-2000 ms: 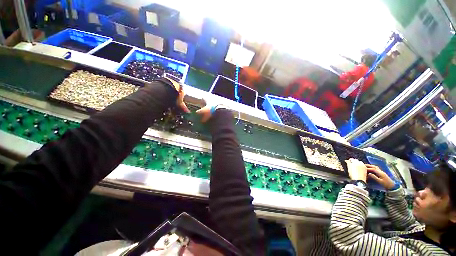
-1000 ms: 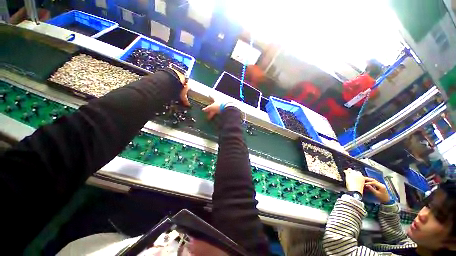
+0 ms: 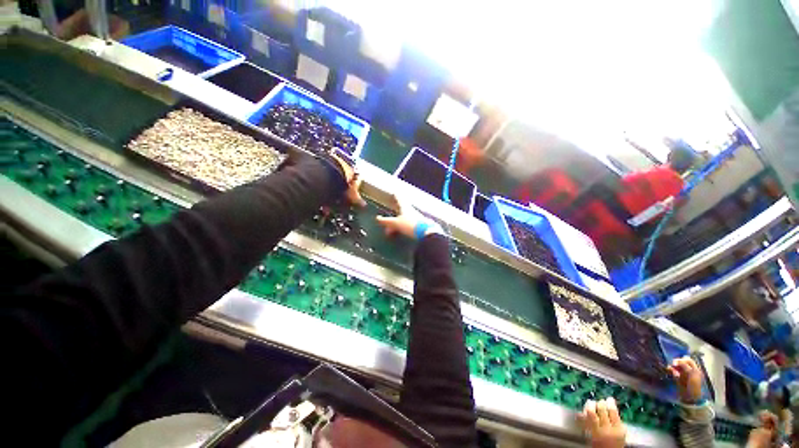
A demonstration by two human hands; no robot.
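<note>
A loose heap of small black components (image 3: 337,226) lies on the dark green recessed surface between my arms. My left hand (image 3: 352,185) is at the heap's far edge, small and partly hidden by its dark sleeve; I cannot tell if it holds a part. My right hand (image 3: 401,220), with a light blue wrist strap, is just right of the heap, fingers spread apart, with nothing visible in it. A tray of pale components (image 3: 206,150) is left of the heap, partly behind my left sleeve. Green circuit boards (image 3: 328,290) lie in the rail nearer my body.
A blue bin of black components (image 3: 307,127) stands on the white ledge behind. Black trays (image 3: 435,182) and another blue bin (image 3: 533,238) are to its right. A second pale-parts tray (image 3: 582,322) is at the right, near another person's hands (image 3: 604,423). A blue coiled cord (image 3: 451,170) hangs behind.
The view has shifted, so the bench sits further right. My right hand's fingers have spread. The other person's hands have moved apart, one coming nearer the rail's front edge.
</note>
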